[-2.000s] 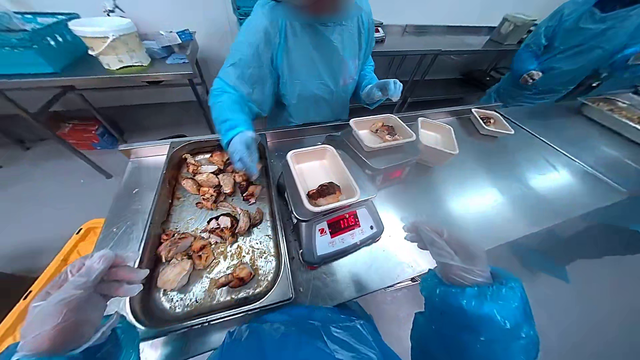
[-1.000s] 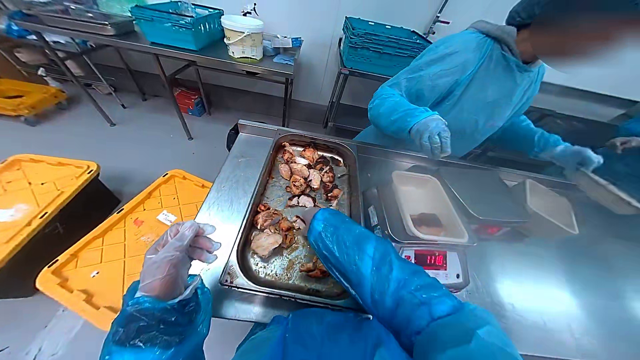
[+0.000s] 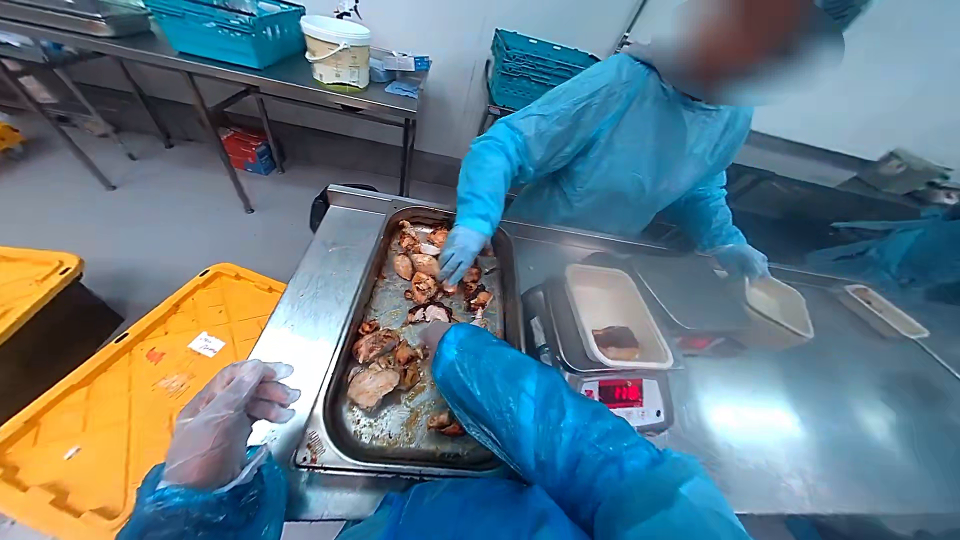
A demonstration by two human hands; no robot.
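A deep steel tray (image 3: 517,322) holds several pieces of browned cooked meat (image 3: 375,386). My right arm in a blue sleeve reaches over the tray; only a little of my right hand (image 3: 436,334) shows at the cuff, by the meat, and its fingers are hidden. My left hand (image 3: 229,420), in a clear glove, hangs left of the tray with fingers loosely bent and holds nothing. Right of the tray, a cream rectangular container (image 3: 660,341) with one piece of meat (image 3: 616,342) inside rests on a digital scale (image 3: 630,397) with a lit red display.
Across the steel table (image 3: 750,465), a co-worker's gloved hand (image 3: 461,251) is in the tray; their other hand holds an empty cream container (image 3: 780,307) near a second scale (image 3: 690,300). Another container (image 3: 885,311) lies far right. Yellow-lidded crates (image 3: 150,397) stand at left.
My right hand has moved from right of the scale to over the tray. The co-worker's hand, raised one second ago, is now down in the tray. The view has swung left.
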